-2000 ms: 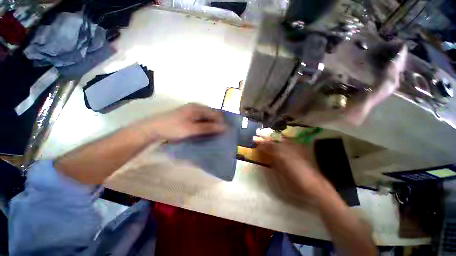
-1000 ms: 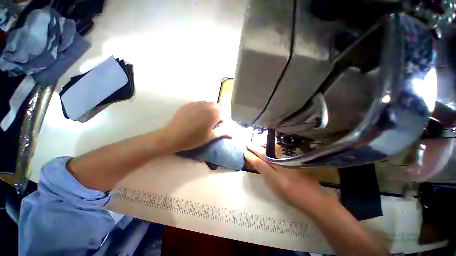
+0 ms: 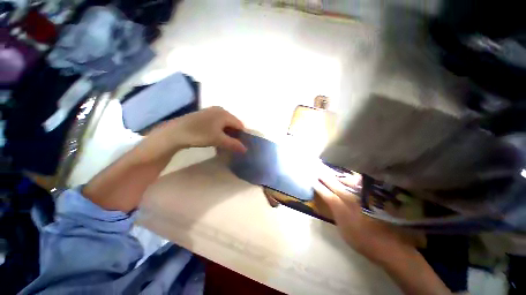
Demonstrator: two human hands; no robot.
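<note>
A blue-grey piece (image 3: 268, 164) lies across the bed plate in front of the sewing machine head (image 3: 398, 138), its right end in bright glare near the needle area. My left hand (image 3: 210, 133) grips its left end between thumb and fingers. My right hand (image 3: 352, 222) is at its right end beside the needle area, fingertips near or on the fabric; glare hides the exact contact. The needle and presser foot cannot be made out. The frame is blurred.
Dark pieces with a light piece (image 3: 158, 102) on top lie at the left of the white table (image 3: 230, 219). A crumpled blue-grey heap (image 3: 95, 43) and a white strip (image 3: 68, 103) lie at upper left. A dark piece (image 3: 447, 250) shows at lower right.
The view has shifted and the machine head looks blurred. My left hand has moved from near the needle to the piece's left end. The piece now extends flatter between my hands.
</note>
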